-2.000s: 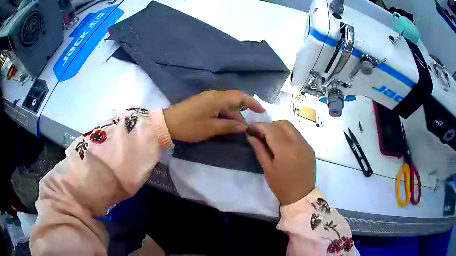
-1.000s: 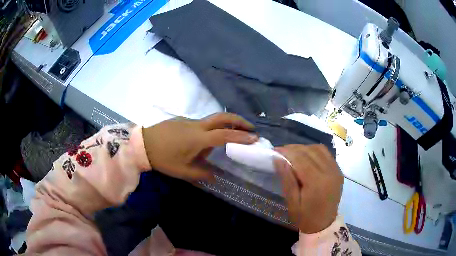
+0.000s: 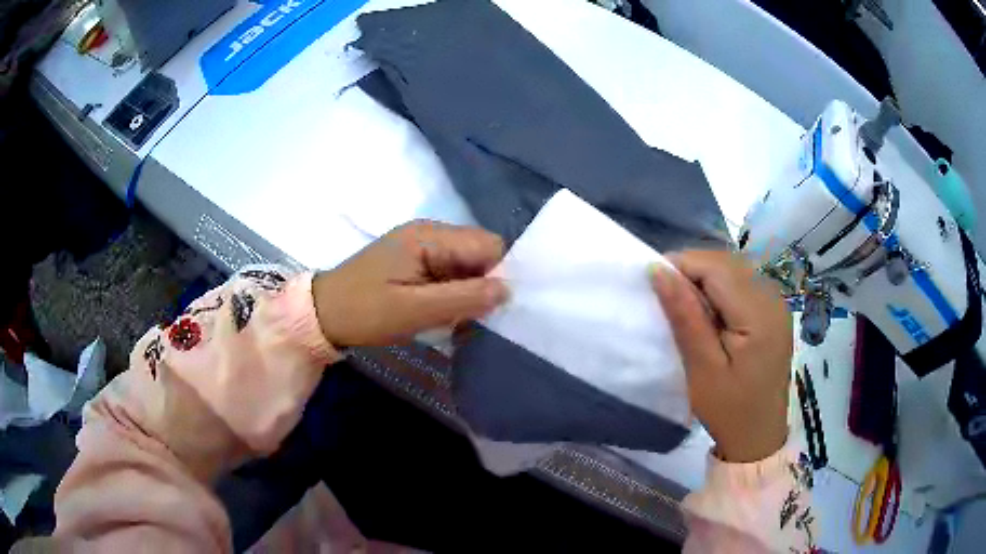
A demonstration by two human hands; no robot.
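A white pocket bag cloth (image 3: 589,290) is stretched between my two hands. A dark grey facing strip (image 3: 557,395) lies along its lower side and hangs over the table's front edge. My left hand (image 3: 416,284) pinches the cloth's left edge between thumb and fingers. My right hand (image 3: 727,348) pinches its right edge. The large dark grey garment panel (image 3: 530,92) lies on the table behind the hands, with more white cloth (image 3: 378,162) at its left. The cloth is left of the needle area, which my right hand partly hides.
The white sewing machine head (image 3: 865,216) stands at right. Black thread snips (image 3: 811,417), a dark flat case with a red edge (image 3: 873,379) and yellow-and-red scissors (image 3: 876,500) lie below it. A blue JACK label (image 3: 260,45) and a grey measuring tape (image 3: 605,482) are on the table.
The white cloth, bunched between my hands a second ago, is now spread open with the dark strip showing below. The view has shifted, so the table and machine sit lower and the machine further right.
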